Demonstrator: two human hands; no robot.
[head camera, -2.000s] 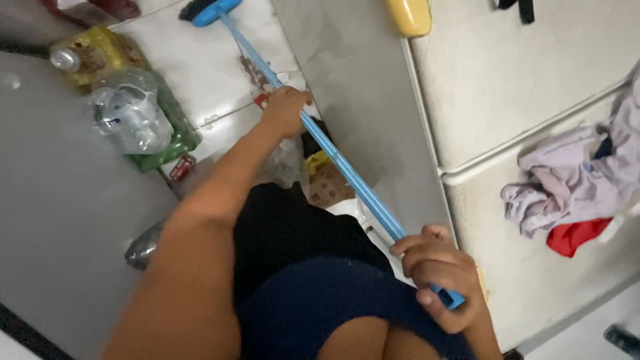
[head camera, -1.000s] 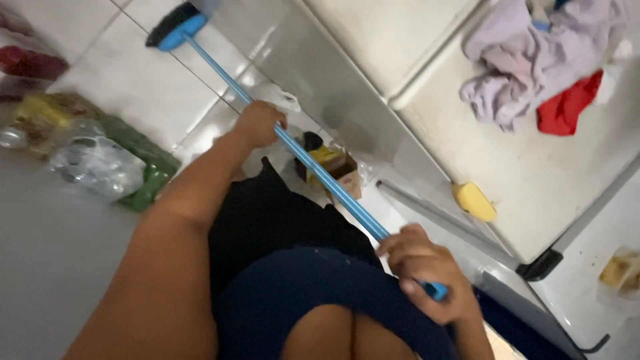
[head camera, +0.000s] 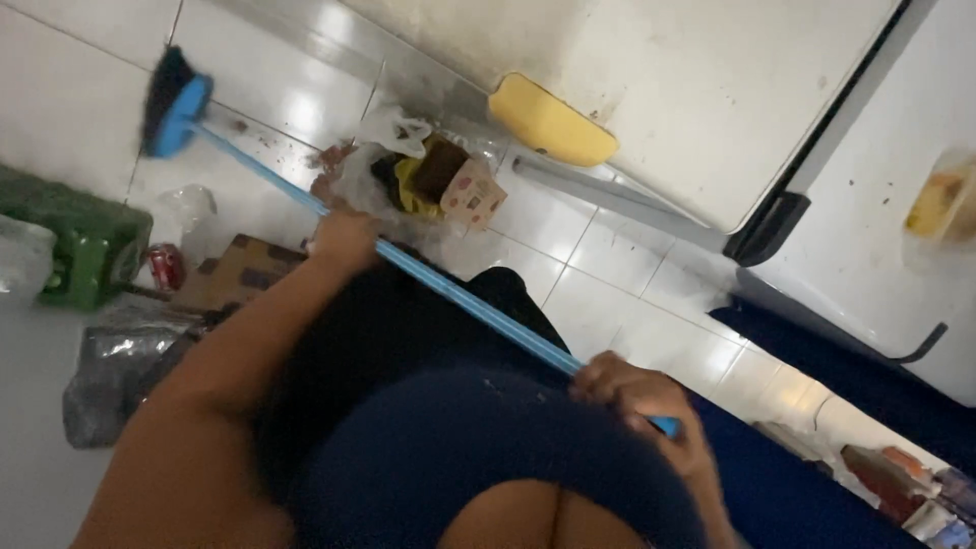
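Observation:
A broom with a light blue handle (head camera: 480, 305) slants across the view, its blue head with dark bristles (head camera: 177, 107) at the upper left over the white floor tiles. My left hand (head camera: 347, 238) is wrapped around the middle of the handle. Near the handle's end, my right hand (head camera: 637, 396) grips it, and the blue tip shows past the fingers. Close beyond my left hand lies litter: a clear plastic bag (head camera: 362, 179), a patterned carton (head camera: 474, 194) and a yellow wrapper (head camera: 412, 187). Dark crumbs (head camera: 267, 142) are scattered beside the broom head.
At the left are green bottles in plastic wrap (head camera: 84, 252), a red can (head camera: 165, 267), flattened cardboard (head camera: 236, 274) and a dark plastic bag (head camera: 107, 374). A white appliance panel (head camera: 686, 99) with a yellow piece (head camera: 553, 122) on its edge stands upper right. More items (head camera: 888, 480) lie lower right.
The view has swung over considerably. Both hands have stayed on the handle. The litter by my left hand, the red can and the cardboard show more fully, while the lilac and red cloths have left the view.

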